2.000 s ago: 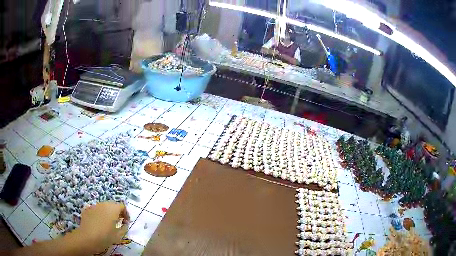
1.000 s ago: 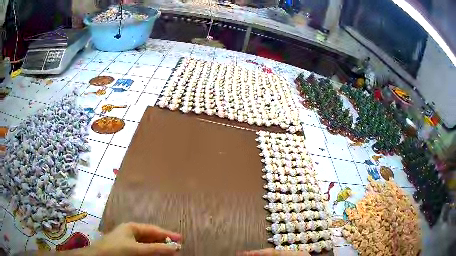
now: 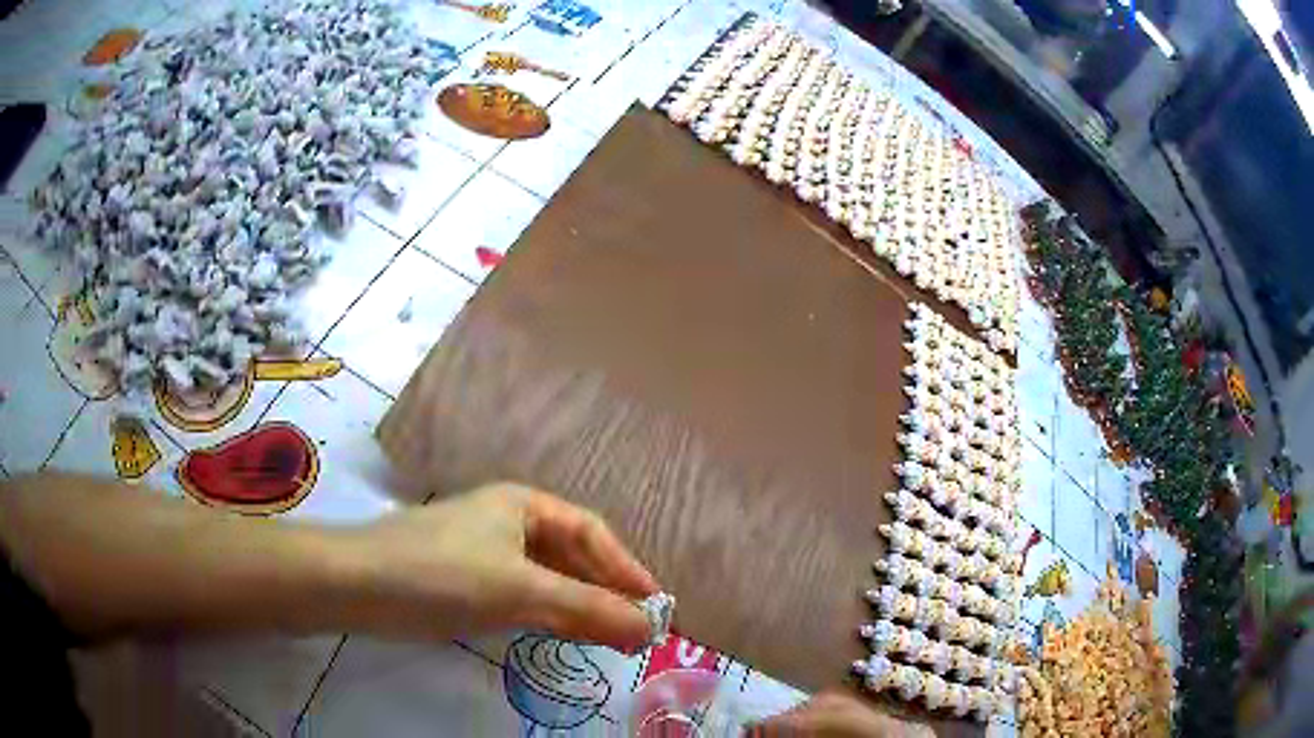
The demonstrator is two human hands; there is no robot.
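Observation:
My left hand (image 3: pixel 476 570) is at the lower middle, its thumb and fingers pinching a small grey-white figure piece (image 3: pixel 659 617) just above the near edge of the brown work board (image 3: pixel 692 346). A small clear pinkish dish (image 3: pixel 677 702) sits below it at the bottom edge. Only a small part of my right hand (image 3: pixel 839 717) shows at the bottom edge, blurred and cut off; whether it holds anything cannot be seen. Assembled figures (image 3: pixel 944 519) stand in tight rows along the board's right side.
A loose heap of grey-white pieces (image 3: pixel 231 173) lies at upper left, a heap of peach pieces (image 3: pixel 1102 670) at lower right. A far block of figure rows (image 3: pixel 865 173) lies beyond the board. Miniature green trees (image 3: pixel 1138 361) stand at far right. A dark object (image 3: pixel 18 137) is at the left edge.
The view has tilted down and turned. My left hand went from the grey-white heap to the board's near edge with a piece. My right hand has come partly into view.

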